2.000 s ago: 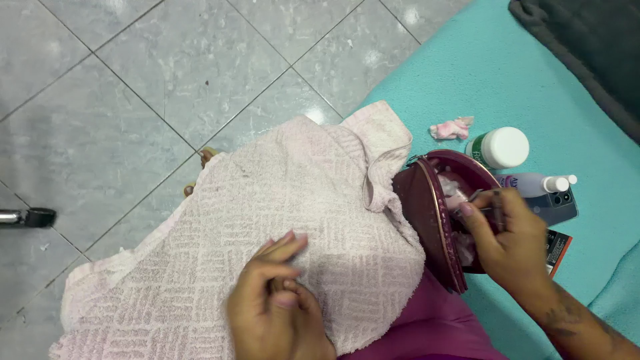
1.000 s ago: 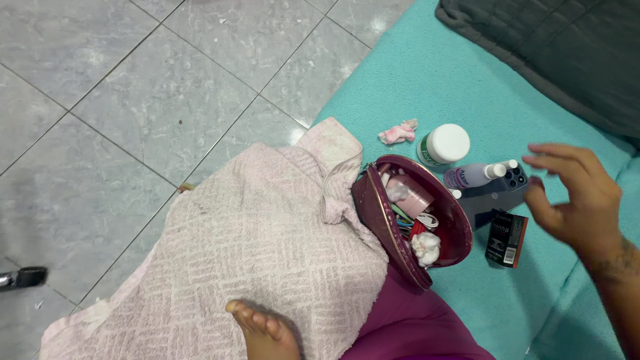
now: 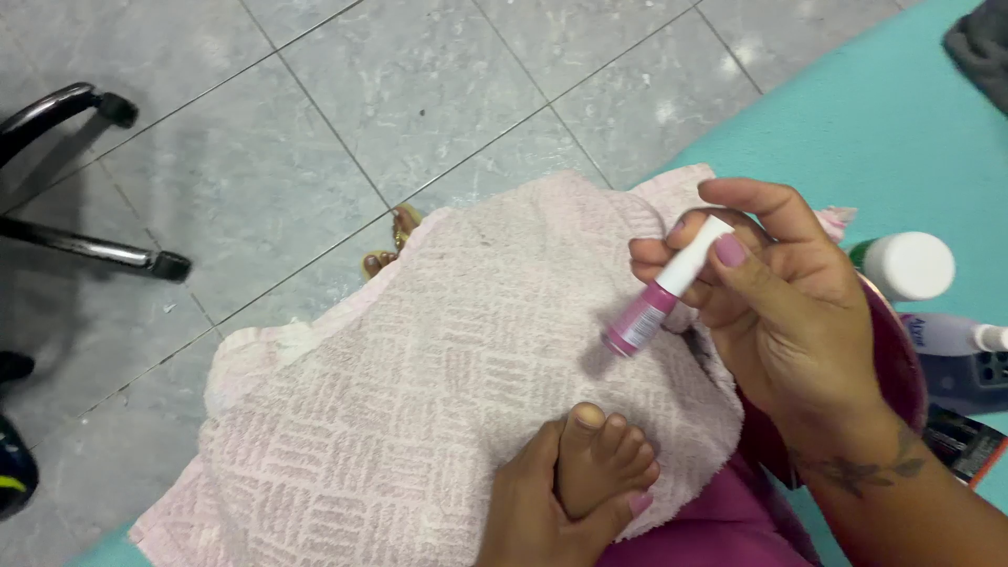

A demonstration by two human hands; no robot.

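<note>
Between the thumb and fingers of my right hand (image 3: 787, 307) is a bottle of pink nail polish (image 3: 642, 319), held by its white cap and tilted with its base to the lower left. My left hand (image 3: 543, 512) is wrapped around a small bare foot (image 3: 602, 461), its toes pointing up. Foot and left hand rest over a pale pink towel (image 3: 378, 409) spread across my lap. The polish bottle is above the toes, apart from them. Behind my right wrist, a dark red pouch (image 3: 894, 354) is partly hidden.
On the turquoise cover (image 3: 819, 110) at the right are a white-lidded jar (image 3: 909, 266), a clear bottle with purple liquid (image 3: 941, 333), a phone (image 3: 972, 386) and a black box (image 3: 957, 441). Chair legs (image 3: 94, 244) stand on the tiled floor at left. Other toes (image 3: 402, 228) show beyond the towel.
My right hand has come from beside the pouch to above the towel, now with the polish bottle in it. My left hand, out of view one second ago, is around the foot.
</note>
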